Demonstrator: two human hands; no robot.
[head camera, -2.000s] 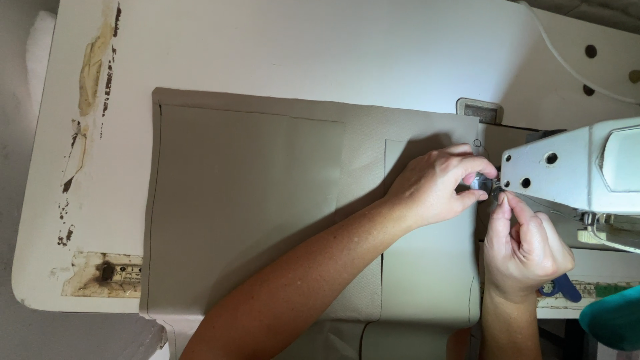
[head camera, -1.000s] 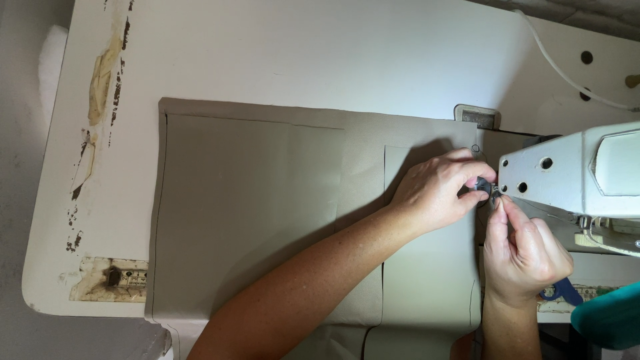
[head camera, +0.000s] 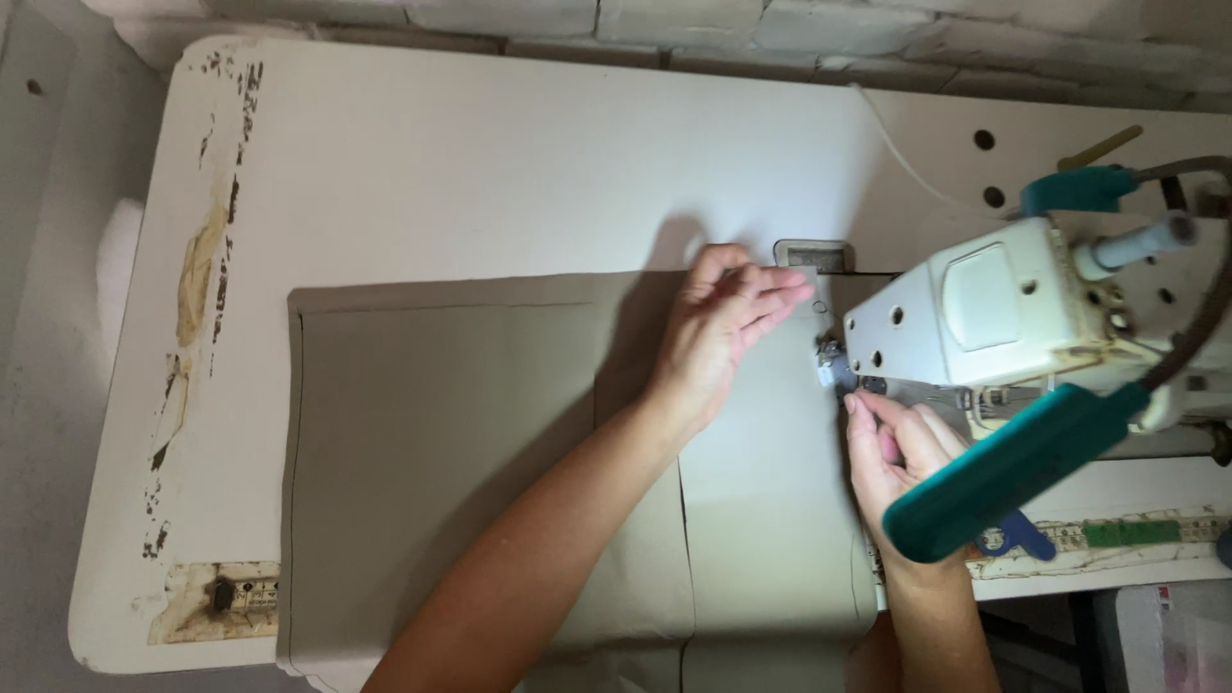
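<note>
A large grey-beige sheet of fabric, with dark seam or marking lines, lies on the white sewing table. Its right edge reaches the presser foot of a white sewing machine. My left hand is raised near the fabric's upper right part, fingers extended, with nothing visible in it. Just right of the presser foot, my right hand has thumb and index fingertip pinched together; whether something thin is between them cannot be told. A teal lamp partly hides this hand.
A blue tool lies beside a worn measuring tape stuck along the table's front edge. Behind the machine are a white cord and a second teal piece. A brick wall borders the table.
My left hand has left the presser foot and moved up and left, its fingers spreading. My right hand remains near the needle area. The view has shifted, showing more wall and machine.
</note>
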